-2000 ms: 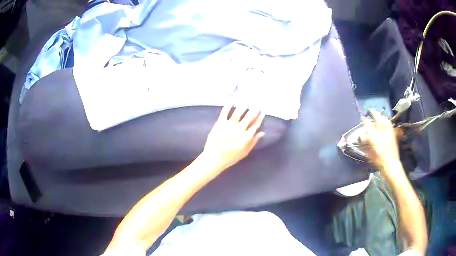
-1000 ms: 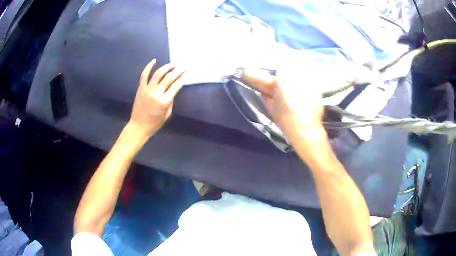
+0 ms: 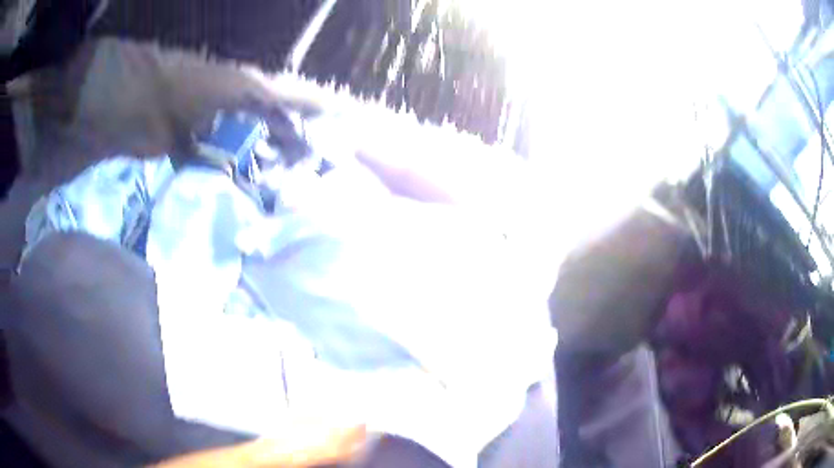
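A light blue shirt (image 3: 320, 283), glaring white over much of its surface, lies spread across the dark raised pad (image 3: 82, 311). Its folds are crumpled at the left. My left hand (image 3: 283, 448) shows only as a blurred orange strip at the bottom edge, over or beside the shirt's near edge. Its fingers cannot be made out. My right hand is not in view. The iron is not in view.
A pale yellowish hose (image 3: 759, 420) curves up at the bottom right. Dark and purple cloth (image 3: 709, 338) hangs at the right. A small blue item (image 3: 233, 135) lies beyond the shirt. Strong glare hides the upper right.
The view has tilted up and blurred. My right hand and the iron, over the shirt a second ago, have left the picture. My left hand now shows only at the bottom edge.
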